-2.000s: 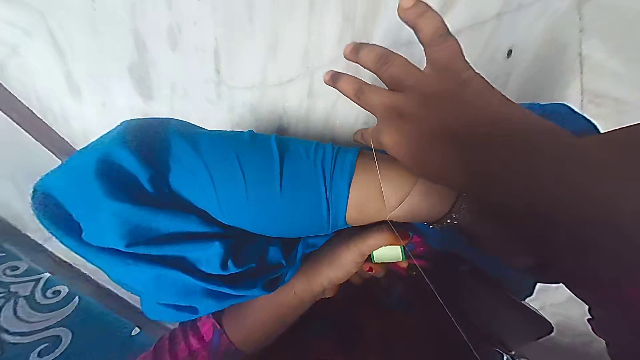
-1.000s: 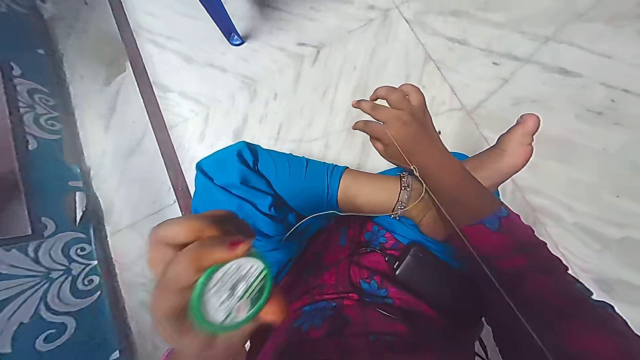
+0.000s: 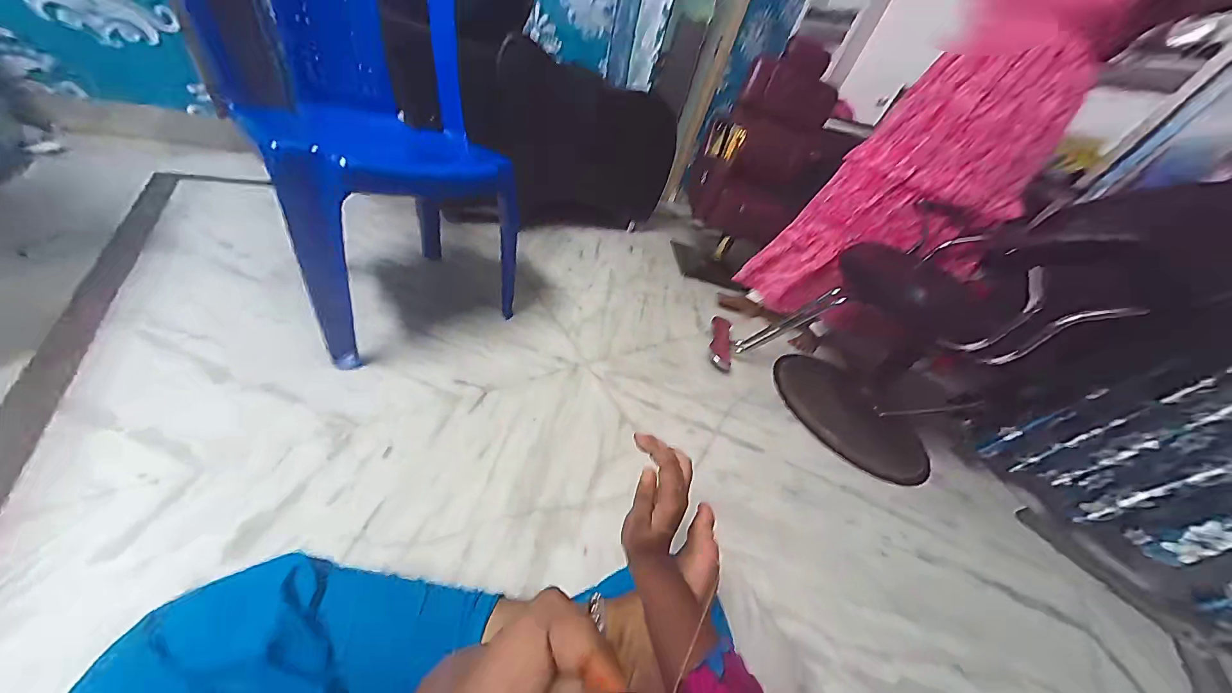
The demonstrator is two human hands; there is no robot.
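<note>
My right hand is raised over the marble floor at the lower middle, its fingers loosely bent, with nothing seen between them. A thin thread runs down beside its wrist. My left hand lies low and to the left, its fingers curled in front of the ankle; what it holds is hidden, and the thread spool is out of sight. A silver anklet shows between the two hands. Blue trousers cover the bent leg.
A blue plastic chair stands ahead on the left. A person in pink clothing stands at the upper right, near a dark chair with a round base. A maroon chair is farther back. Patterned fabric lies at the right.
The view has swung up towards the room. One second ago my left hand held up a green-rimmed spool; now that hand is beside the ankle and the spool is not visible.
</note>
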